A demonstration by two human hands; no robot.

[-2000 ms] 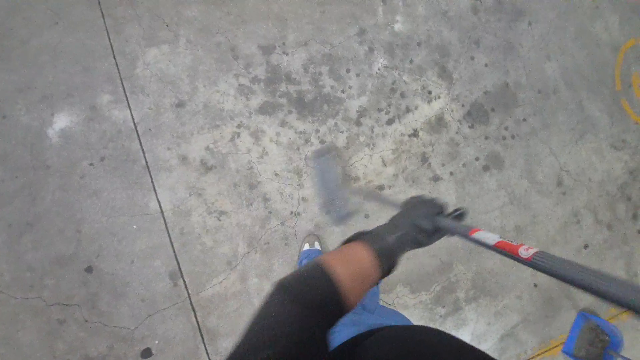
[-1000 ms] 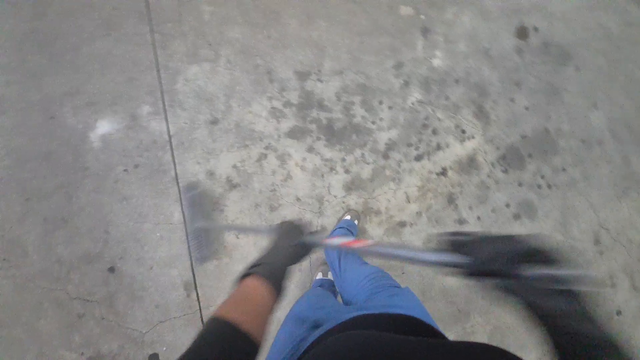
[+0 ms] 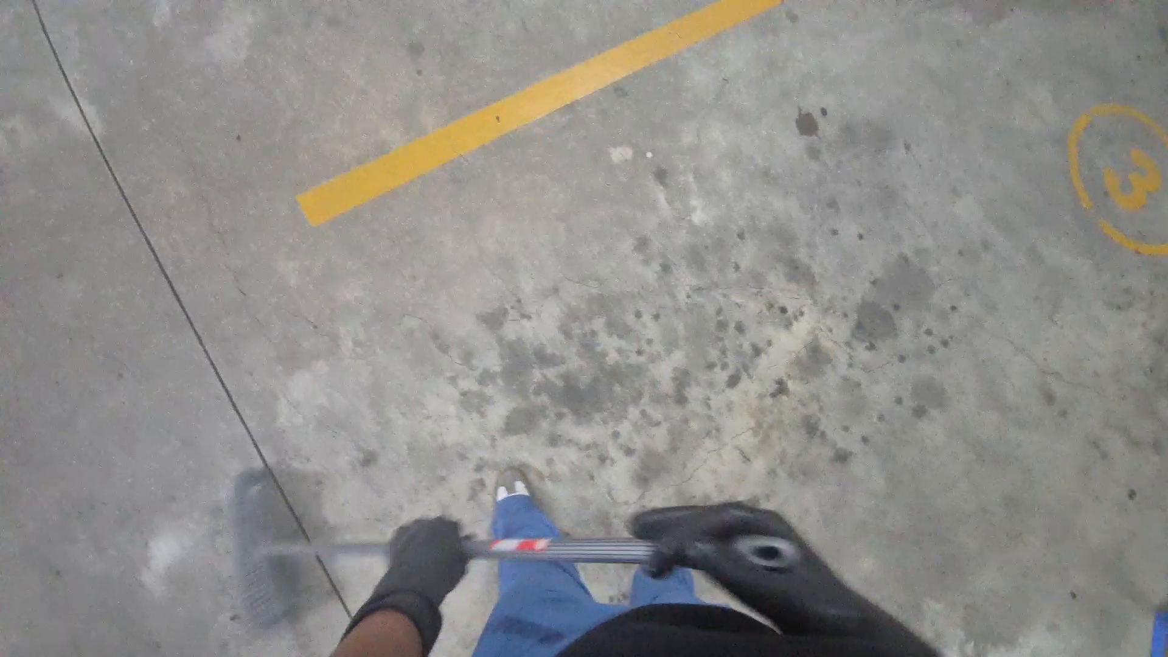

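Note:
A long-handled push broom (image 3: 566,549) lies nearly level across the lower part of the head view, its grey head (image 3: 260,547) blurred at the lower left by the dark floor joint. My left hand (image 3: 427,558), in a dark glove, is closed around the pole between the broom head and a red and white band. Farther right, my right hand (image 3: 712,543), also in a black glove, holds the pole near its end. The pole's round end shows at the right palm. Both gloves are above my blue-clad legs.
Stained concrete floor (image 3: 411,301) spreads ahead. A yellow painted stripe (image 3: 538,105) crosses the upper part, and a yellow circled number (image 3: 1131,178) is at the upper right. One shoe (image 3: 513,484) stands below the stains. A blue object (image 3: 1159,634) shows at the lower right edge.
The broom head has moved from near my foot to the left, to the floor joint. The view has shifted, bringing in the yellow stripe.

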